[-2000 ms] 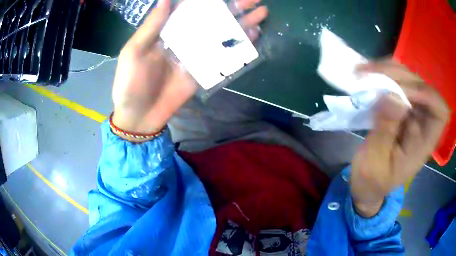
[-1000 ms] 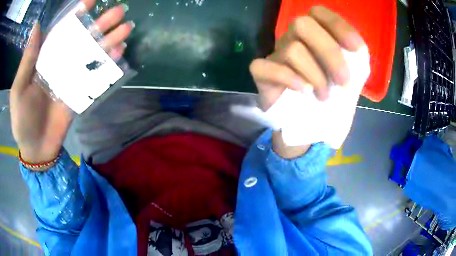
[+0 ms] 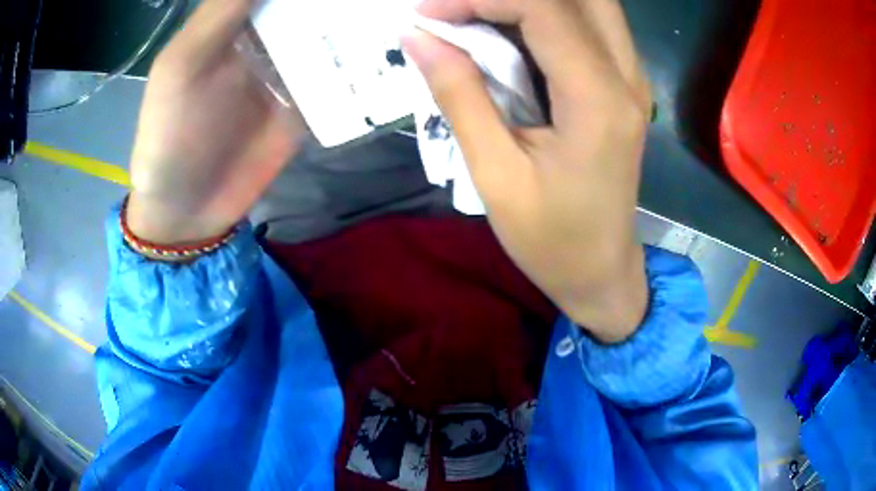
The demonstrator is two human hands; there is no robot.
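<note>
A white card (image 3: 331, 72) with small dark marks, in a clear bag, lies tilted at the top centre. My left hand (image 3: 206, 134) holds it from the left, palm up; its fingertips are cut off or hidden behind the card. My right hand (image 3: 562, 144) pinches a crumpled white wipe (image 3: 509, 72) between thumb and fingers, over the card's right side. Part of the wipe with a dark smudge hangs below the right thumb. Whether the wipe touches the card cannot be told.
A red plastic tray (image 3: 802, 125) with scattered dark specks lies on the green bench (image 3: 687, 182) at the right. A clear hose (image 3: 125, 67) curves at the upper left. A black tray edge (image 3: 14, 96) shows at the far left. Yellow floor lines run below.
My right hand has brought the wipe left to the card. The hands, apart a second ago, are now close together. The view has shifted, so the red tray sits further right.
</note>
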